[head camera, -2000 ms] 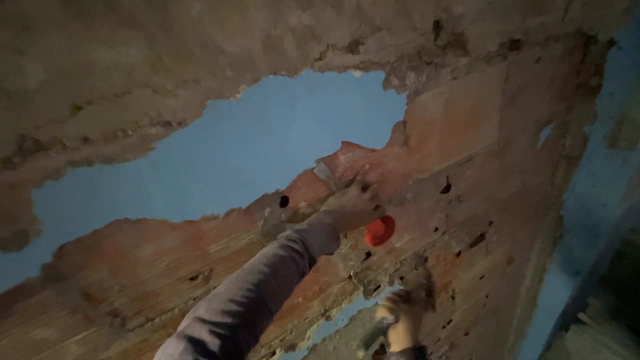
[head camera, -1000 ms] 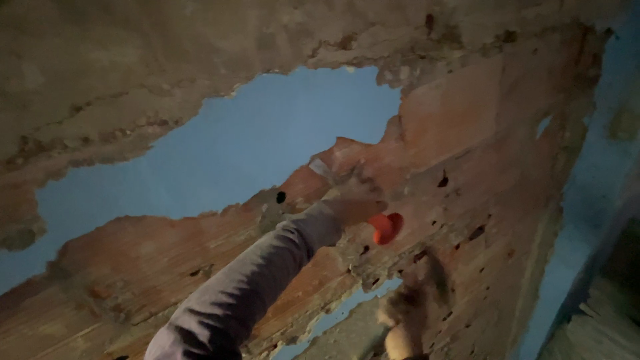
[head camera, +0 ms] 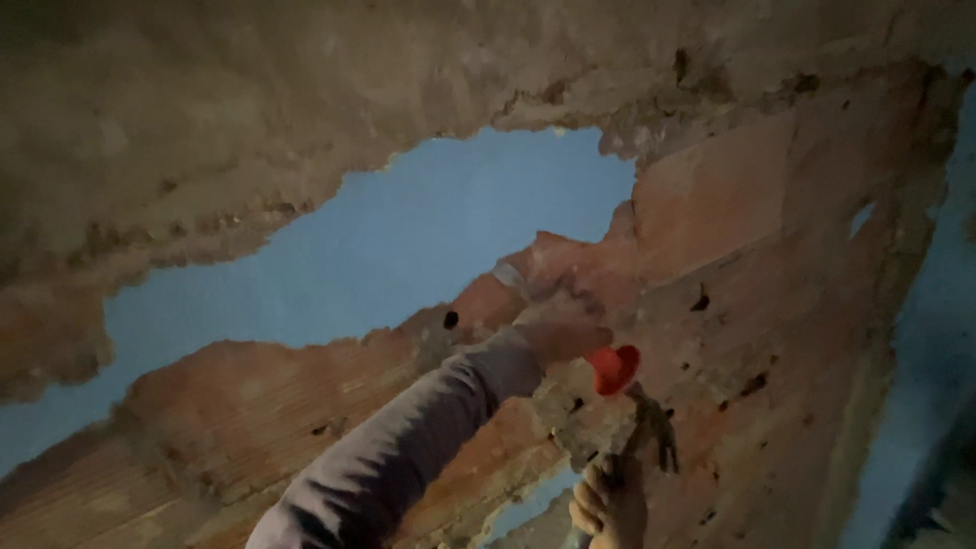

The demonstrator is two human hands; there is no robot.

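Note:
My left hand [head camera: 564,328], at the end of a long greyish sleeve, is closed around a chisel with a red mushroom-shaped end [head camera: 614,370]. The chisel's flat, pale blade [head camera: 507,274] points up and left, at the lower border of a large blue painted patch [head camera: 427,236] on the wall. Below and right of it, my right hand [head camera: 610,499] grips a hammer. The dark hammer head [head camera: 654,428], apparently with a claw, is just below the red end and apart from it. Most of the hammer handle is hidden by my fingers.
Rough grey-brown plaster [head camera: 267,99] spans the top. Exposed reddish brick or clay block [head camera: 709,191] with dark holes surrounds the hands. A smaller blue patch [head camera: 530,503] lies beside my right hand, and a blue strip [head camera: 907,366] runs down the right side.
My right hand and the hammer, blurred a second ago, show more sharply and sit slightly lower. My left hand keeps its hold on the chisel, whose blade stays near the blue patch's edge.

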